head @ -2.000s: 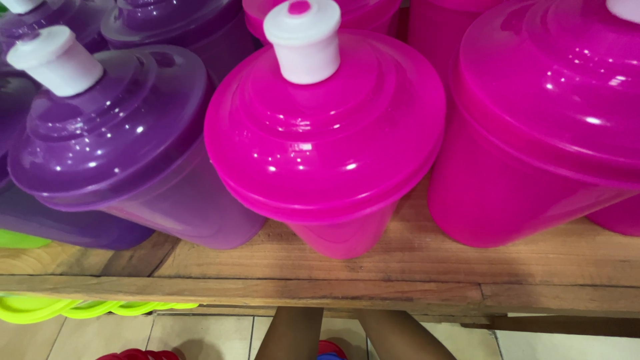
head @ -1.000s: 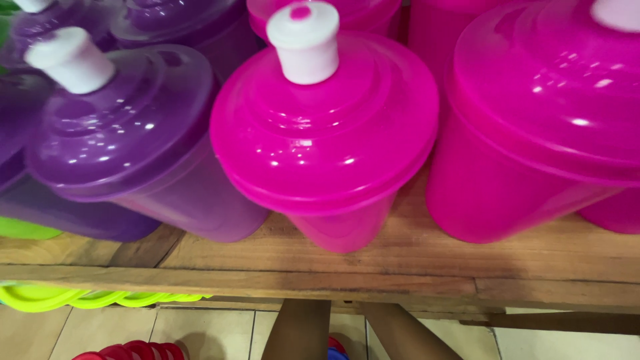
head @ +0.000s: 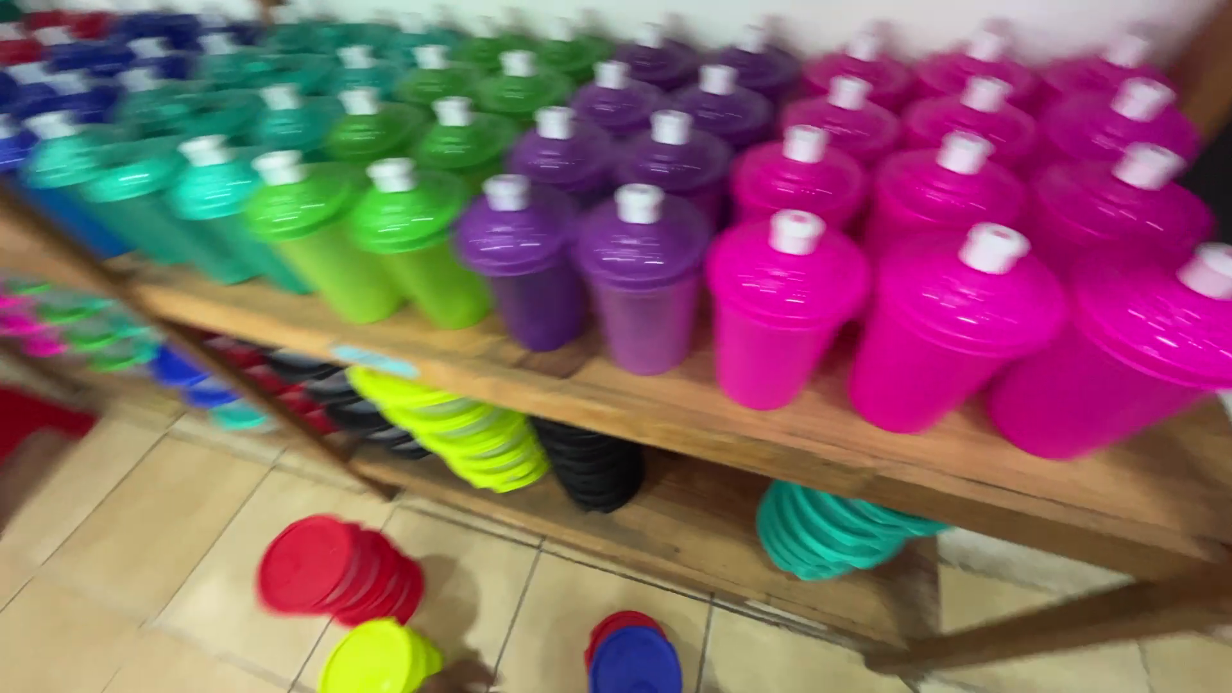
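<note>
Low at the bottom edge, a blurred brown shape (head: 460, 676) lies right beside a stack of yellow round lids (head: 377, 658). It may be part of one of my hands, but which one and what it holds cannot be told. No other part of my hands shows clearly. Behind the yellow lids, a stack of red round lids (head: 332, 570) rests tilted on the floor. A blue round lid (head: 635, 662) overlaps a red one (head: 624, 624) to the right. Above, pink lidded plastic cups (head: 770, 356) with white caps stand on the wooden shelf (head: 577, 385).
Purple (head: 643, 327), green (head: 438, 279) and teal cups (head: 217, 231) continue leftward in rows. The lower shelf holds yellow-green (head: 472, 438), black (head: 589, 462) and teal lid stacks (head: 833, 529). A wooden leg (head: 1049, 621) slants at the right. Red cloth (head: 38, 423) shows at far left.
The view has swung back to a wide look at the shelf and floor. The two limbs seen below the shelf edge earlier no longer show there.
</note>
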